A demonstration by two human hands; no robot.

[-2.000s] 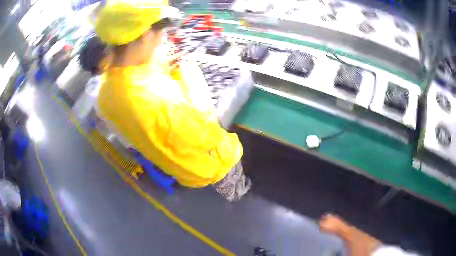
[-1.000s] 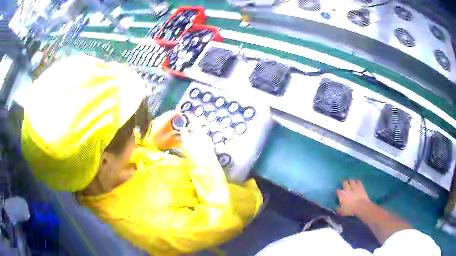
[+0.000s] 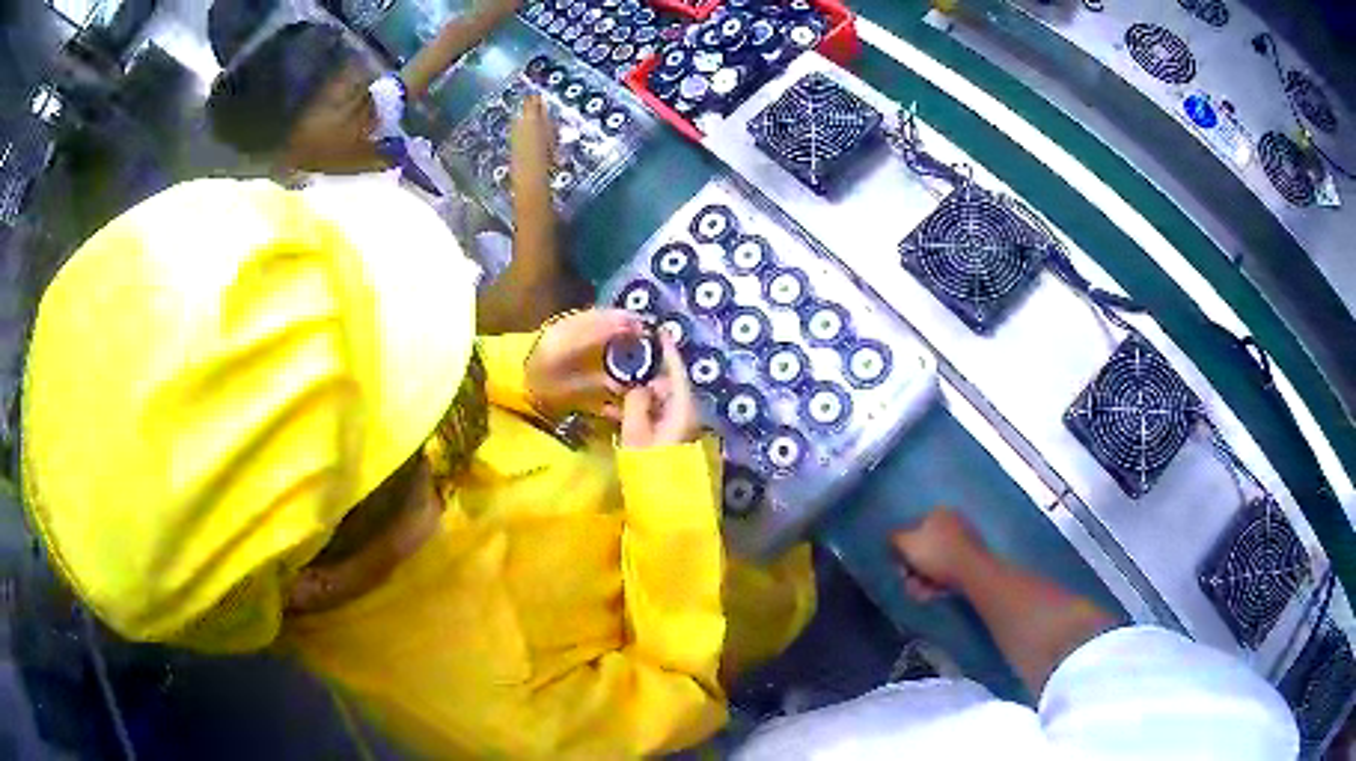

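My right hand (image 3: 937, 553) is at the front edge of the green bench, its fingers curled, with nothing visible in it. A white sleeve covers my upper forearm. My left hand is not in view. A clear blister tray (image 3: 910, 390) lies left of my hand, with black round parts (image 3: 748, 327) in rows of pockets. My hand does not touch the tray. A person in yellow holds one round part (image 3: 632, 357) over the tray's near side with both hands.
The person in yellow (image 3: 491, 595) fills the left. Another person (image 3: 320, 112) reaches over a second tray (image 3: 498, 127). Red bins (image 3: 643, 92) of loose parts stand at the top. Square black fans (image 3: 974, 253) sit on a white panel behind the trays.
The view has turned and come closer to the tray and the person in yellow. My right hand has gone from fingers partly spread to curled. A second person and tray now show more clearly.
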